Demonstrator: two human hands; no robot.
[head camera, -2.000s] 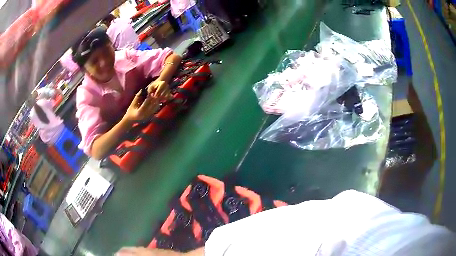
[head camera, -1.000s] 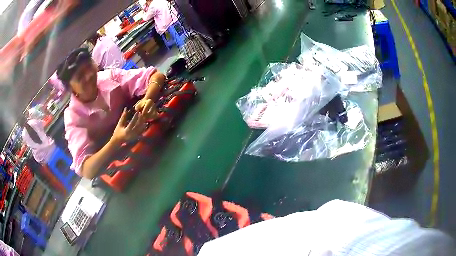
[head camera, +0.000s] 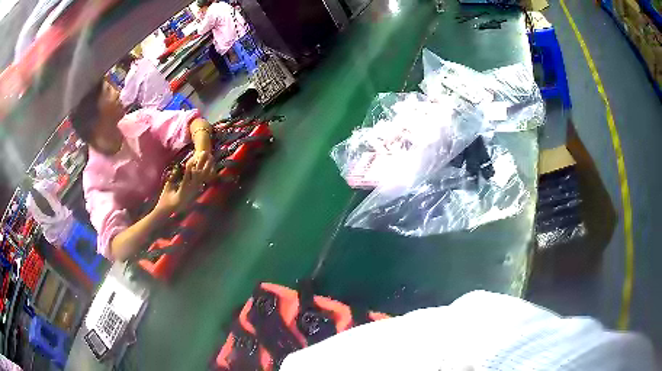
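Note:
A red-orange watch tray (head camera: 287, 304) lies at the bottom middle of the head view, cut off by the lower edge. Black watches (head camera: 313, 323) with dark straps lie in its slots. My white sleeve reaches in from the lower right and covers the tray's right part. Neither of my hands is visible; what they hold cannot be seen.
Clear plastic bags (head camera: 435, 145) with pale pink and dark contents lie on the green bench (head camera: 290, 210). Across it, a person in pink works over another red tray (head camera: 161, 262). A calculator (head camera: 109, 322) lies at left. An open carton (head camera: 562, 163) stands right of the bench.
The bare hand seen at the bottom edge two seconds ago is out of view. The view has shifted slightly, moving bench items left. The person opposite has turned the head and brought the hands together.

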